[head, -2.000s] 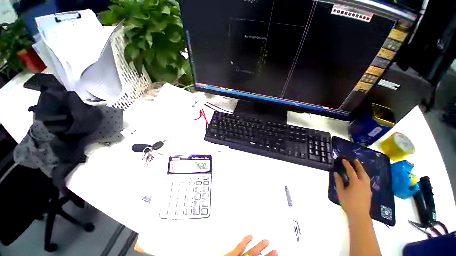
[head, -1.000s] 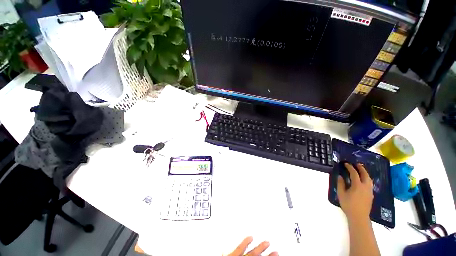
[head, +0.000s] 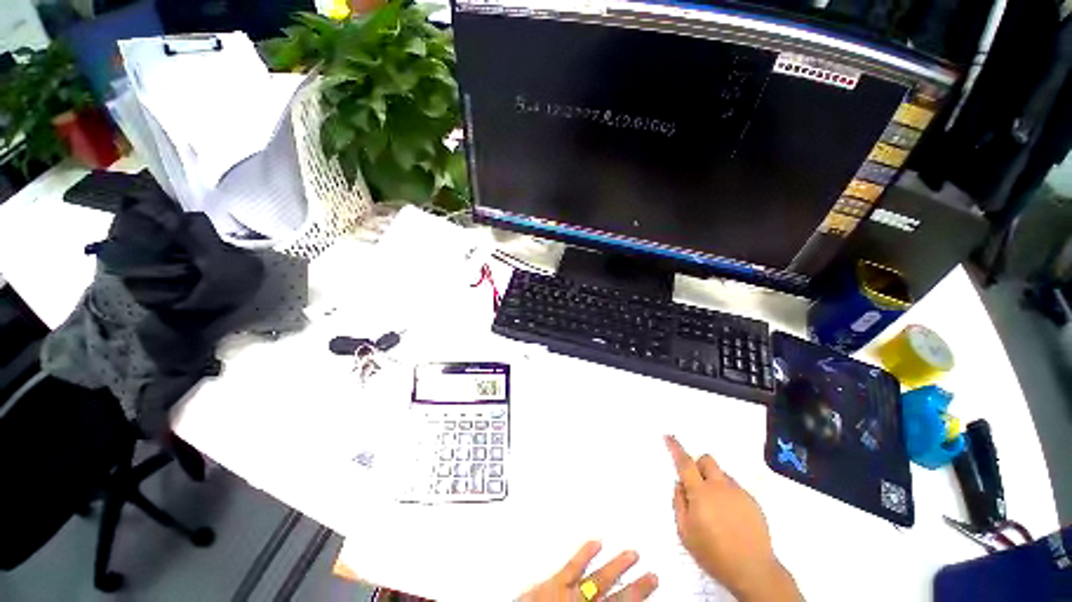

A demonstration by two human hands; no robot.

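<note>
My right hand (head: 719, 517) is over the white paper between the calculator and the mouse pad, its index finger pointing forward. It covers the spot where the pen lay; whether it holds the pen cannot be told. My left hand (head: 597, 579), with a yellow ring, is cut off by the bottom edge, fingers apart and empty on the paper. The calculator (head: 461, 437) lies flat to the left of my hands, its display lit with digits. The paper's surface is washed out by glare.
The keyboard (head: 635, 329) lies below the monitor (head: 658, 141). At right are the mouse pad (head: 841, 429), yellow roll (head: 915, 356), blue item (head: 931, 426), black handheld tool (head: 978, 473) and scissors (head: 993, 535). Keys (head: 367, 350) lie behind the calculator; dark clothing (head: 176, 282) is heaped at left.
My right hand has left the mouse and moved left and down onto the paper, where the pen lay. My left hand stays at the bottom edge. The view has shifted slightly.
</note>
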